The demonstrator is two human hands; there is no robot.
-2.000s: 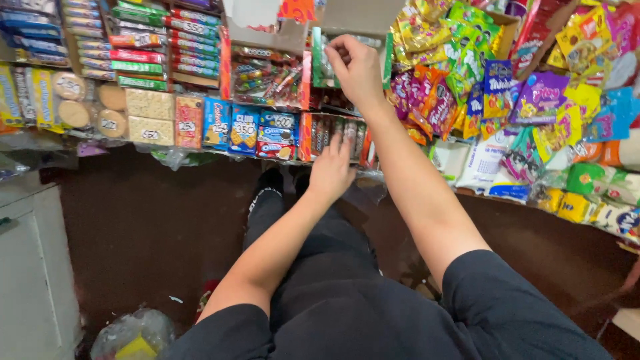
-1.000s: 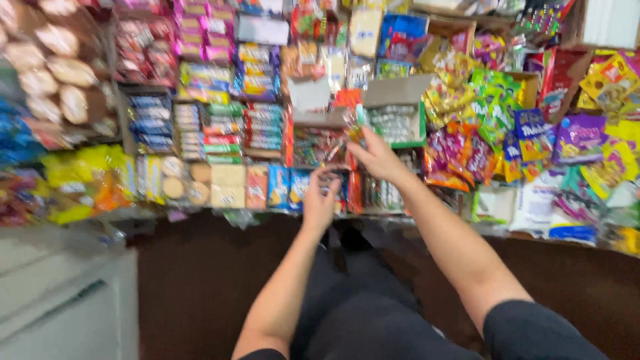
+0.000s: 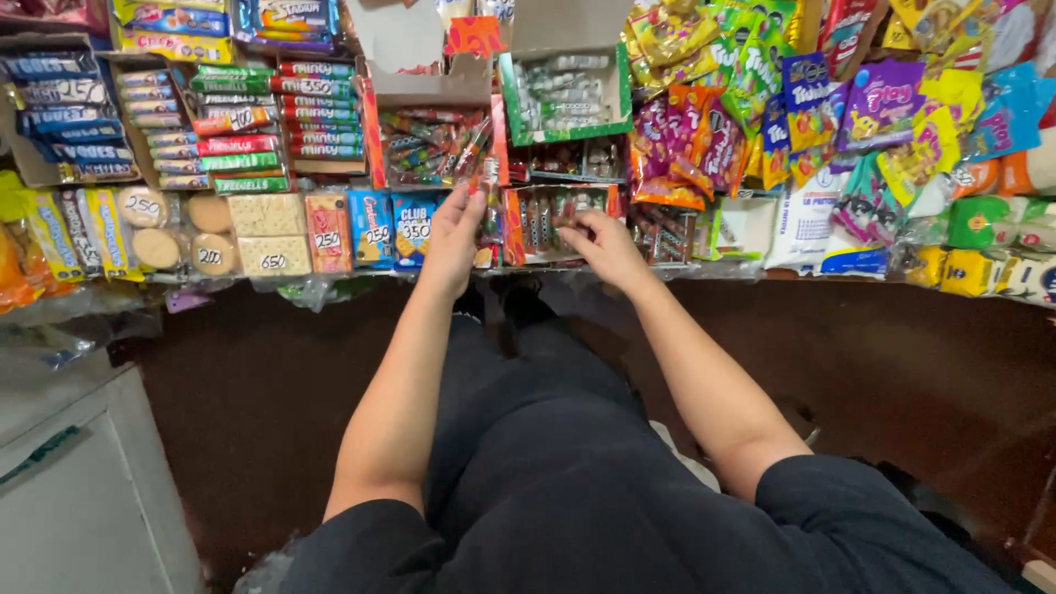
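My left hand (image 3: 455, 235) is closed on several thin wrapped candy tubes (image 3: 492, 194), held upright at the lower right of a red-edged carton of similar tubes (image 3: 375, 148). My right hand (image 3: 606, 247) is at the right end of a small red-edged box (image 3: 509, 235) with a row of brown-and-clear tubes; its thumb and forefinger are close together, and whether they pinch a tube is unclear. Behind the hands stands a green-edged box (image 3: 624, 91) of silver-and-white wrapped tubes. Between the two boxes lies a low box of dark wrapped sweets (image 3: 569, 158).
Rolls of mints (image 3: 318, 115), packs of crackers (image 3: 271, 223) and cookie packs (image 3: 375, 227) fill the counter at left. Bright candy bags (image 3: 676, 144) crowd the right side. A pale cabinet (image 3: 91, 487) stands at lower left.
My left hand now holds candy tubes upright; two seconds ago it was over the small front box. My right hand has come down from the green-edged box to the small front box.
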